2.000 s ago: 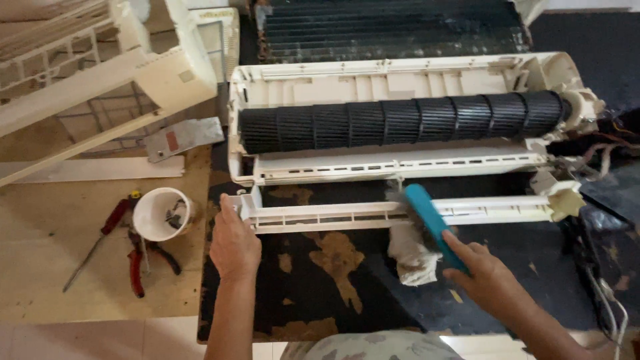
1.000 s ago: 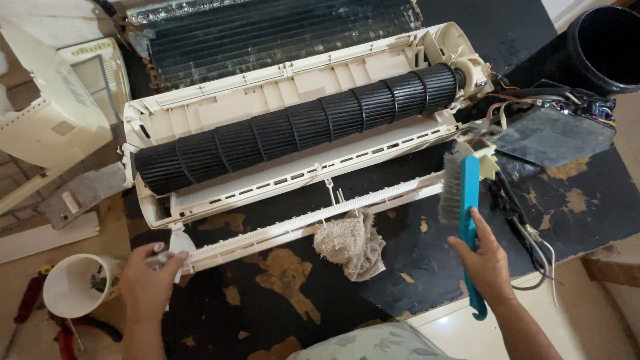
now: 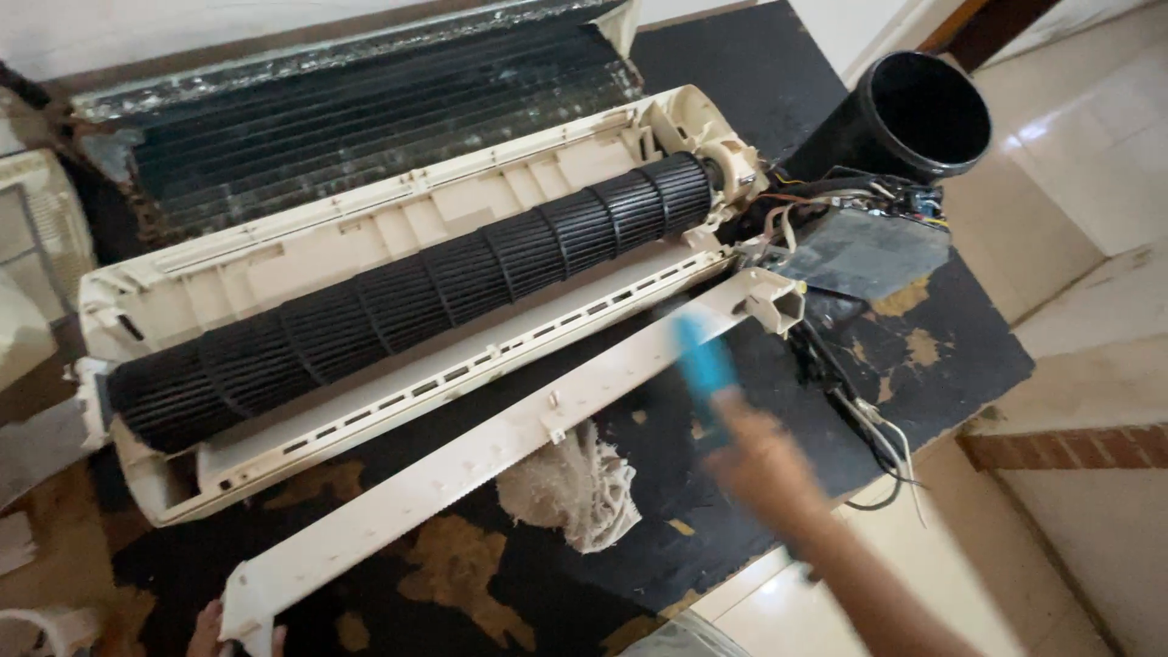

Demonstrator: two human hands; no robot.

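Note:
A long white plastic strip point(image 3: 438, 465) lies diagonally in front of the air conditioner's indoor unit housing point(image 3: 374, 219), its broad flat face showing. My left hand point(image 3: 214, 630), mostly cut off by the bottom edge, holds the strip's near left end. In my right hand point(image 3: 762, 461), blurred by motion, is a blue-handled brush point(image 3: 703, 360) at the strip's right part; its bristles are too blurred to make out. A black cylindrical blower fan point(image 3: 429, 292) sits in the housing. Under the strip's middle is a crumpled cloth point(image 3: 575, 488).
Behind the housing rests a finned coil point(image 3: 365, 119). At the right are a black cylindrical container point(image 3: 912, 119), wires and a grey plate point(image 3: 867, 251). Cables point(image 3: 858, 411) hang over the edge of the worn black tabletop point(image 3: 967, 356). Part of a white cup point(image 3: 46, 630) shows at lower left.
The strip has turned from its ribbed, narrow side to its broad flat face. The brush, upright beside the strip's right end a second ago, is now at the strip. The view has shifted right.

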